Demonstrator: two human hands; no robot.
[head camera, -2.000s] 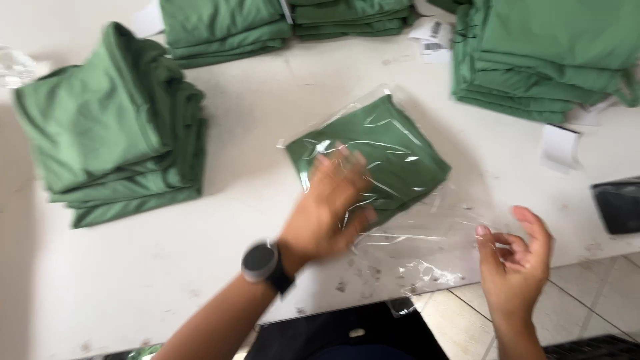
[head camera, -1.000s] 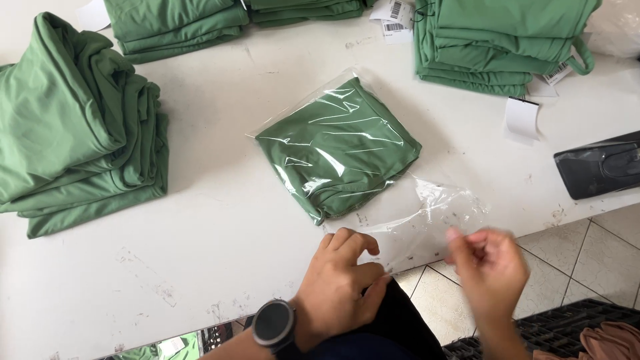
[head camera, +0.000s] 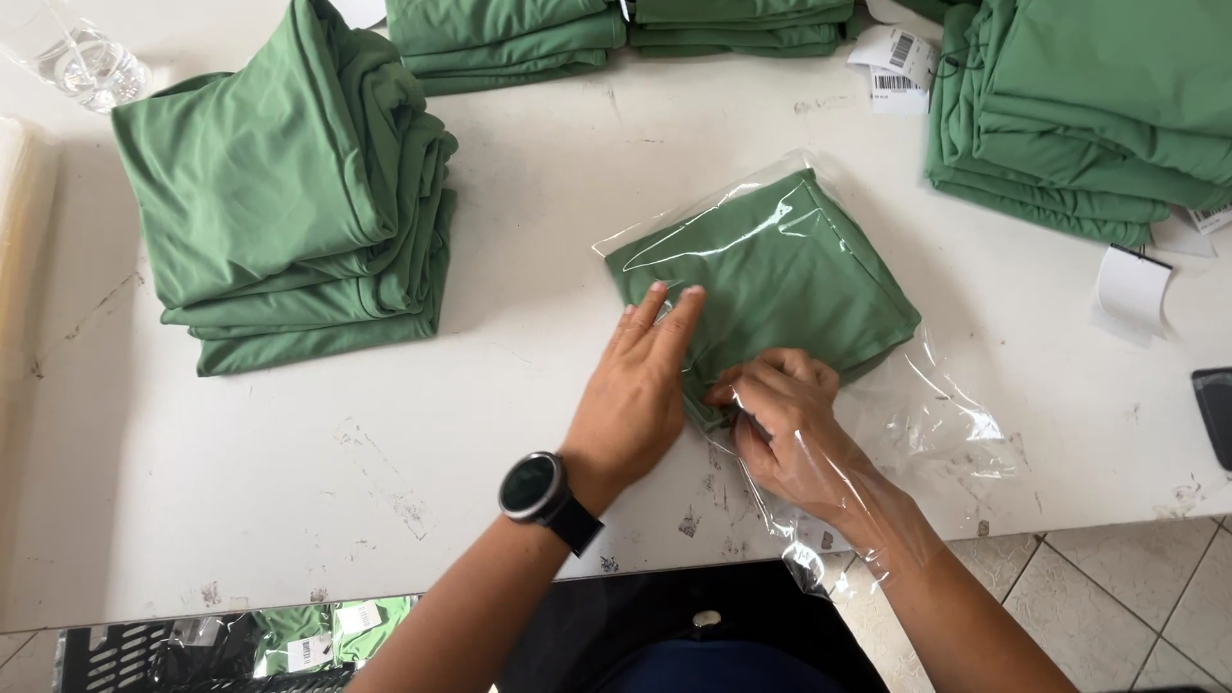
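A folded green garment (head camera: 770, 260) lies inside a clear plastic bag (head camera: 948, 409) on the white table (head camera: 520, 385). My left hand (head camera: 640, 385), with a black watch on its wrist, rests its fingers on the bag's left side over the garment. Inside the bag's open end is my right hand (head camera: 794, 423), its fingers bent and pinching the garment's near corner, with the clear film draped over the hand and wrist. To the left stands a stack of folded green garments (head camera: 279, 221).
More green stacks stand at the back (head camera: 510, 38) and back right (head camera: 1088, 106), with barcoded paper tags (head camera: 895, 72). A plastic cup of water (head camera: 91, 67) is at the back left, a dark phone (head camera: 1215, 414) at the right edge. Below the table sits a black crate (head camera: 115, 654) with bagged garments.
My right hand has moved from the bag's loose film into the bag, onto the garment's corner. My left hand has gone from the near edge onto the bag's left side.
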